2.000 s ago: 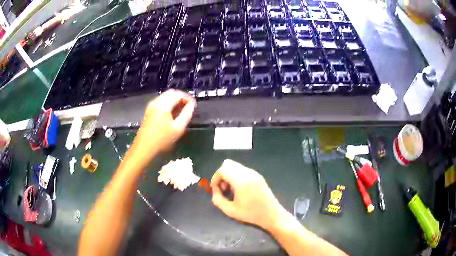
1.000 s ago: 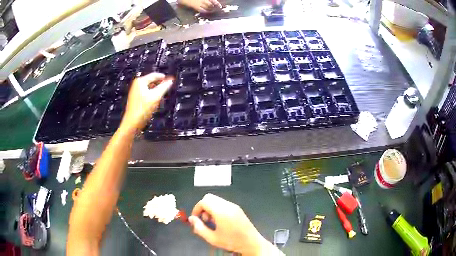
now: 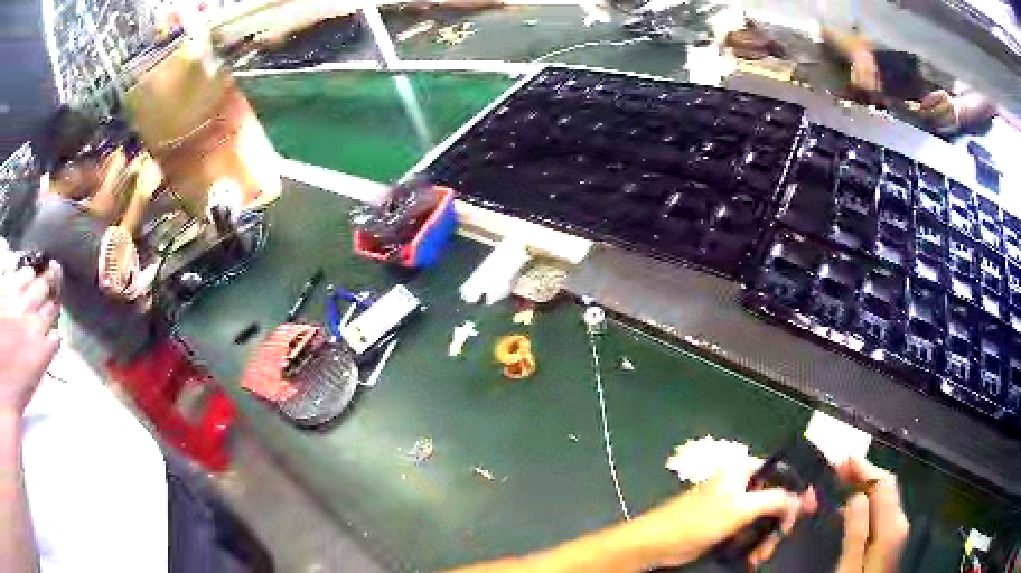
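Note:
A black device housing [image 3: 804, 465] is held between my two hands at the lower right, over the green mat. My left hand [image 3: 733, 509] is closed around its left side, with fingertips on its face. My right hand [image 3: 876, 504] touches its right side with bent fingers. A pile of small white parts [image 3: 708, 458] lies just behind my left hand. A white card [image 3: 837, 433] shows partly behind the housing. The fingers hide much of the housing.
Black pocketed trays [image 3: 627, 168] lie behind on a raised surface. A red-blue bin [image 3: 409, 229], a gold spool [image 3: 515, 356], a round grey item [image 3: 319, 384] and a thin pale cord [image 3: 606, 420] are on the mat. A person [image 3: 84, 241] sits at the left.
The view has swung left. My left hand has come from over the trays to the mat. A black housing is now held between both hands, and the red piece is no longer visible.

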